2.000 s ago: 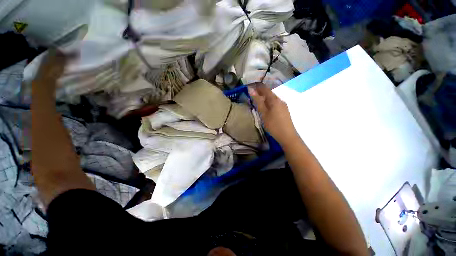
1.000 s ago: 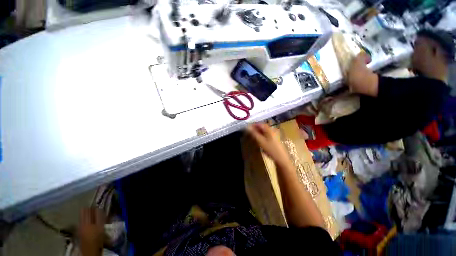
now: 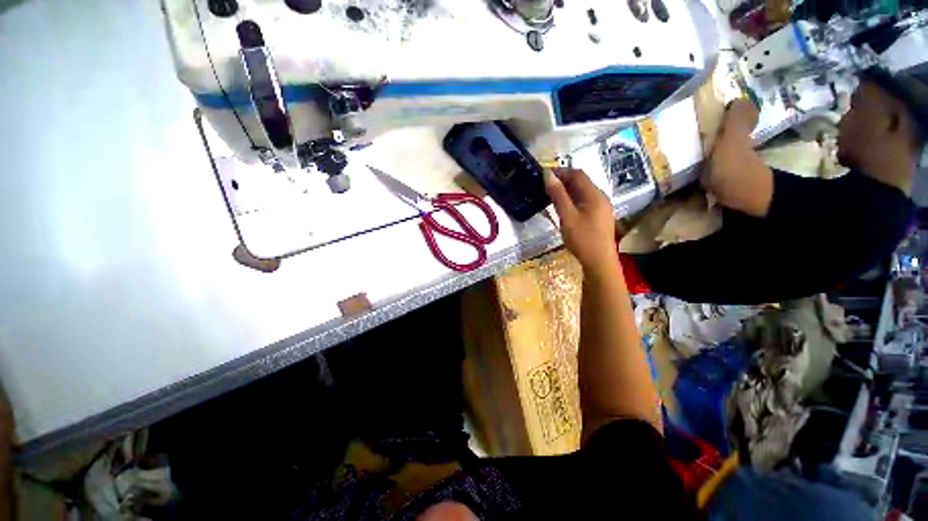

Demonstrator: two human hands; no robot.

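Observation:
My right hand (image 3: 585,214) reaches over the table's front edge, with its fingertips at the right end of a black mobile phone (image 3: 499,171). Whether the fingers grip the phone or only touch it cannot be told. The phone lies on the table under the arm of a white sewing machine (image 3: 438,102) with a blue stripe. Scissors with red loop handles (image 3: 460,232) lie just left of the phone, blades pointing to the needle area (image 3: 331,158). My left hand is not recognisable in the picture; a brown strip at the far left edge is unclear.
The white table's grey front edge (image 3: 275,356) runs below the machine. A cardboard box (image 3: 544,356) stands under the table. Another person in a dark top (image 3: 794,224) sits at the right, an arm on the table. Fabric heaps (image 3: 784,377) lie at the lower right.
The view has swung from the fabric bundles to the machine, then moved closer. My right hand has come up from the table edge to the phone. My left hand has left the lower left.

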